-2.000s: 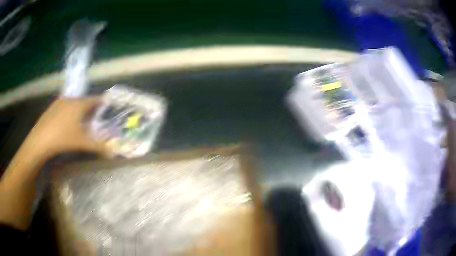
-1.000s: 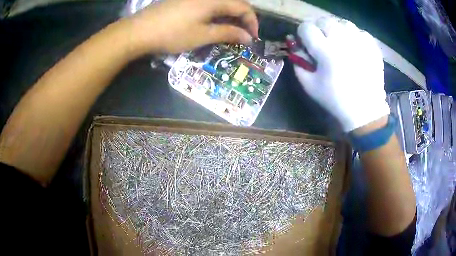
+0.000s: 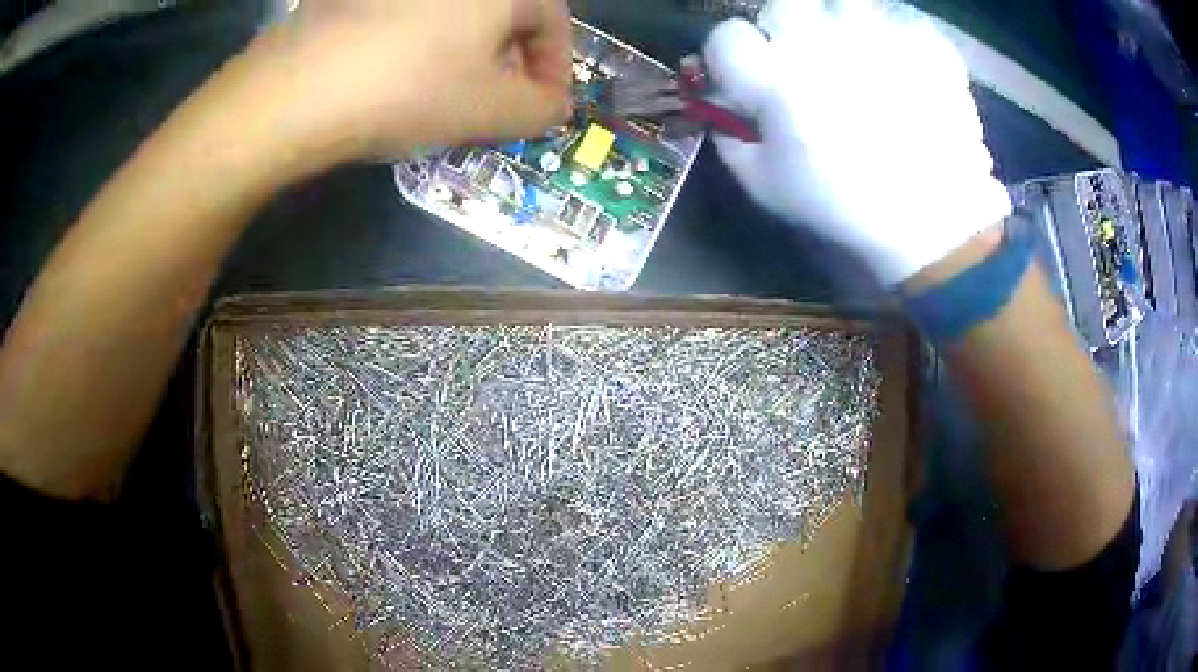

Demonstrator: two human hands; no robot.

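Observation:
The open white power strip housing (image 3: pixel 598 272) lies tilted on the dark bench behind the box, with a green circuit board (image 3: pixel 618 192) and a yellow block (image 3: pixel 594 147) inside. My right hand (image 3: pixel 861 145), in a white glove, is closed on the red-handled cutters (image 3: pixel 716 116); their jaws point left over the housing's upper part. My bare left hand (image 3: pixel 460 79) is over the housing's upper left, fingers curled. The fingertips are blurred, and whether they pinch something is hidden. The hand covers that part of the housing.
A shallow cardboard box (image 3: pixel 565 310) nearest my body holds a dense heap of thin silvery wires (image 3: pixel 552 473). White units (image 3: pixel 1110 256) stand on edge at the right, with clear plastic below them. The conveyor's pale raised edge (image 3: pixel 1038 99) curves behind my right hand.
Since one second ago, the housing and both hands appear higher and further left in the view. My left fingers have curled in. Two seconds ago my left hand held a housing at the left.

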